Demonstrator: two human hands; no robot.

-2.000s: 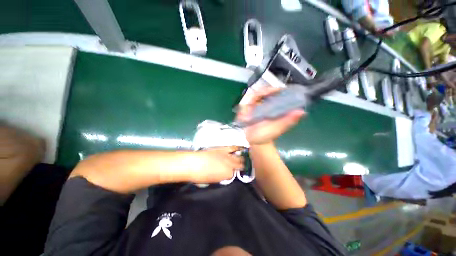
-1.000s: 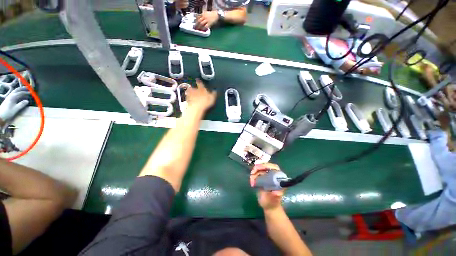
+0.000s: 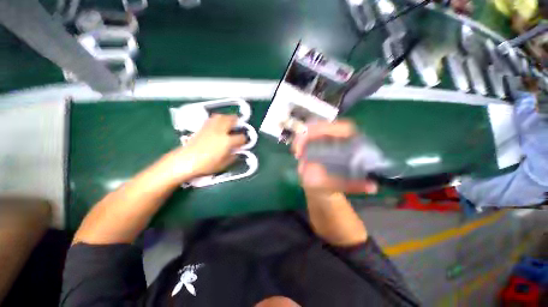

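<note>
Three white plastic loop housings (image 3: 243, 166) lie side by side on the near green surface, their round ends to the right. My left hand (image 3: 217, 143) lies over the middle one and its fingers grip it. Its fingers hide part of the housings. My right hand (image 3: 327, 157) is shut around the grey electric screwdriver (image 3: 342, 154), blurred, just in front of the screw feeder (image 3: 306, 90). The bit cannot be made out. A second grey cylinder (image 3: 364, 81) rests at the feeder's right side.
A pale metal rail (image 3: 162, 89) runs behind the housings. More housings (image 3: 111, 45) lie on the far lane at left and right. A slanted metal post (image 3: 57, 45) stands at left. A person's sleeve (image 3: 505, 180) is at right, above red bins. A bare arm shows at far left.
My left hand has come back from the far lane, and three housings now lie on the near surface under it. My right hand with the screwdriver stays by the feeder's front. The view has shifted.
</note>
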